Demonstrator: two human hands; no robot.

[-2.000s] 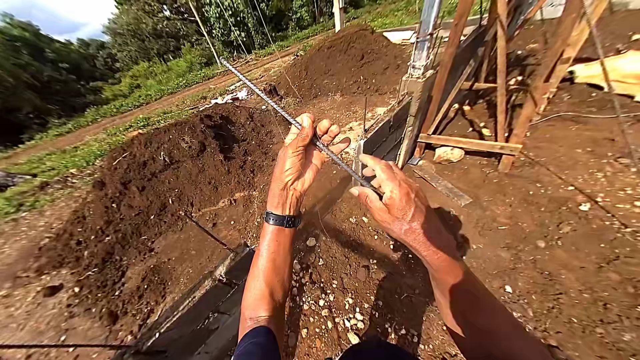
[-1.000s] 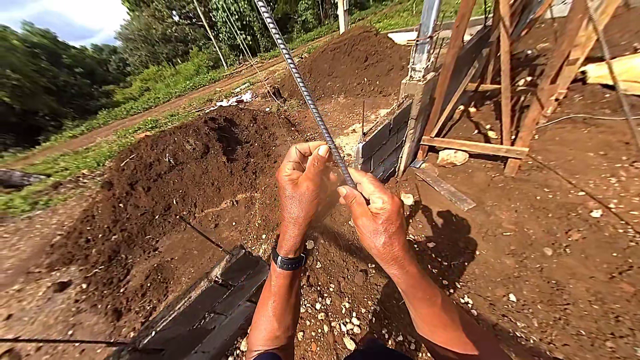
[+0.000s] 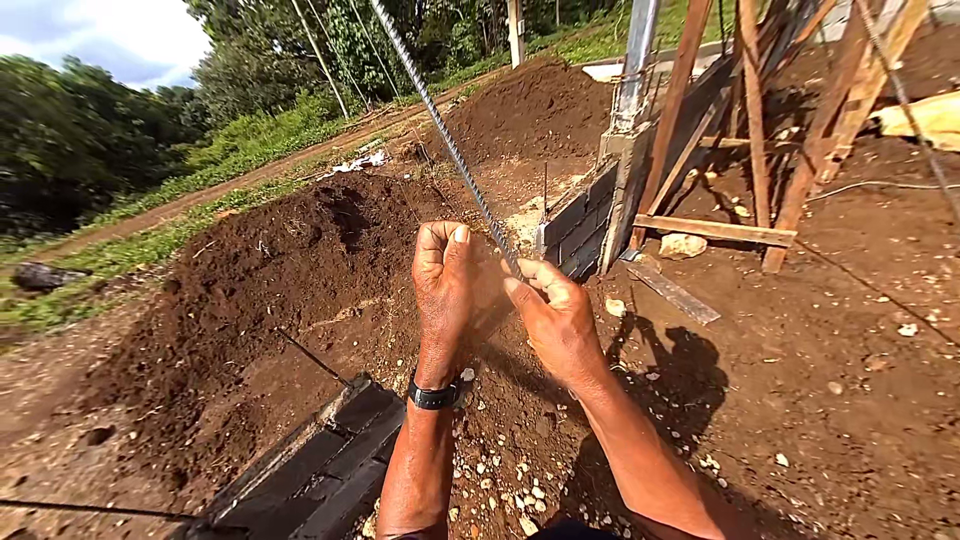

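A ribbed steel rebar slants from the top of the head view down to my right hand, whose thumb and fingers pinch its lower end. Just left of the bar is my left hand, fingers curled and thumb up, with a dark watch on the wrist. Whether the left fingers grip anything thin cannot be told; that area is partly blurred. The rebar passes to the right of the left thumb, apart from it.
A low block wall with a rebar stub stands at lower left, another block wall ahead. Timber braces stand at right over a wooden board. Soil mounds lie left and behind, with stones scattered on the ground.
Two seconds ago the rebar slanted lower, across both hands; it now stands steeper. The left hand has gone from open fingers behind the bar to curled fingers beside it.
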